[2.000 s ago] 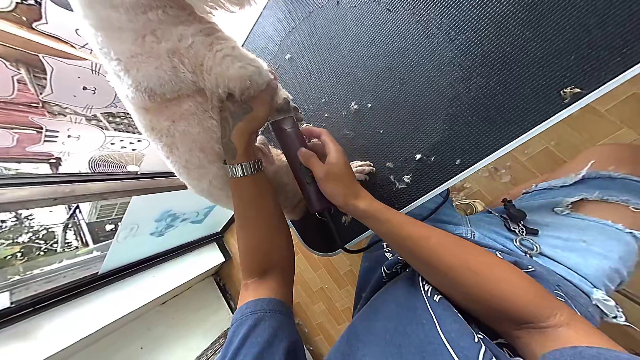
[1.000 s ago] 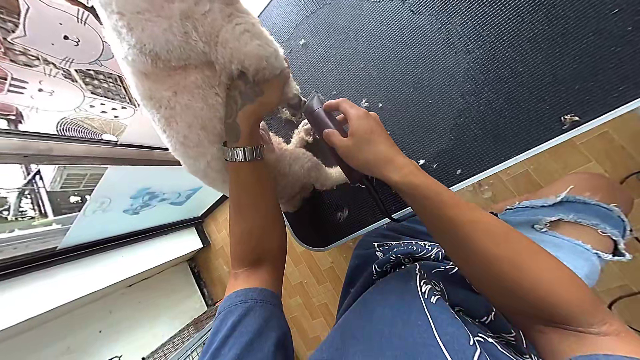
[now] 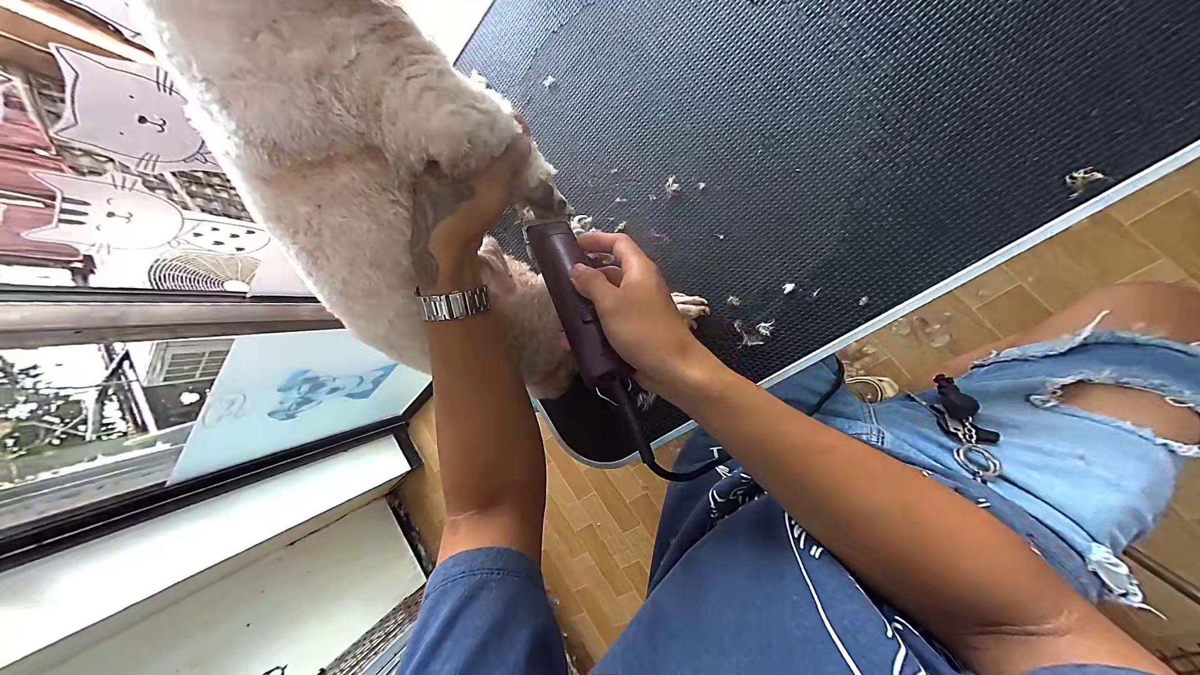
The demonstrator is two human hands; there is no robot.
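A dog with short cream fur stands at the edge of a grooming table with a black textured top. My left hand, a metal-band watch at its wrist, is around one of the dog's legs near the paw; its fingertips are partly hidden by fur. In my right hand is a dark purple electric clipper, its blade end at the dark paw beside my left hand. Another paw shows just beyond my right hand. A black cord runs from the clipper's lower end.
Tufts of cut fur lie on the tabletop, with a larger clump near its right edge. A window with cat decorations and a white ledge are at the left. Ripped jeans and tiled floor border the table.
The clipper's blade end, a little apart from the paw one second ago, is now up against it. Between the frames the view has shifted and come back.
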